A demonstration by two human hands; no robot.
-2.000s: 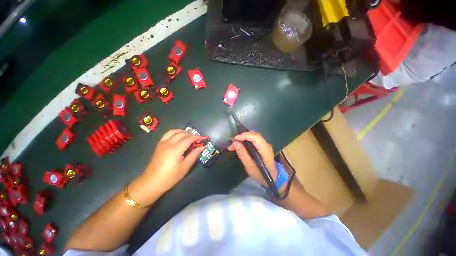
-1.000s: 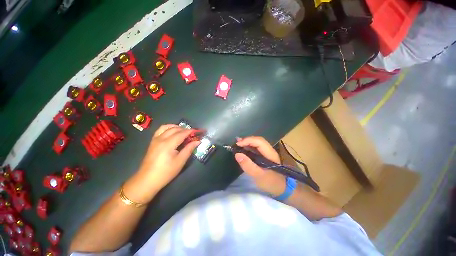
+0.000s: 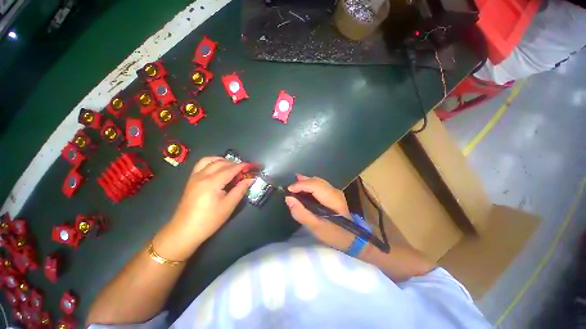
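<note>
My left hand (image 3: 215, 191) pinches a red module (image 3: 249, 172) against a small circuit board (image 3: 259, 191) in a dark housing on the dark green bench. The fingers partly cover the module and board. My right hand (image 3: 316, 204) holds a black soldering iron (image 3: 328, 214) like a pen. Its tip points left at the board's right edge; whether it touches cannot be told. A blue wristband (image 3: 360, 236) is on my right wrist.
Many loose red modules (image 3: 134, 132) and a stacked red row (image 3: 125, 178) lie left. Two pink-red pieces (image 3: 283, 106) lie beyond my hands. A dark mat (image 3: 302, 38) with a round tub (image 3: 361, 18) is at the back. A cardboard box (image 3: 430, 183) stands right.
The iron has swung from pointing up near a pink-red piece to pointing left at the board. The whole view has shifted slightly. My left hand keeps its grip.
</note>
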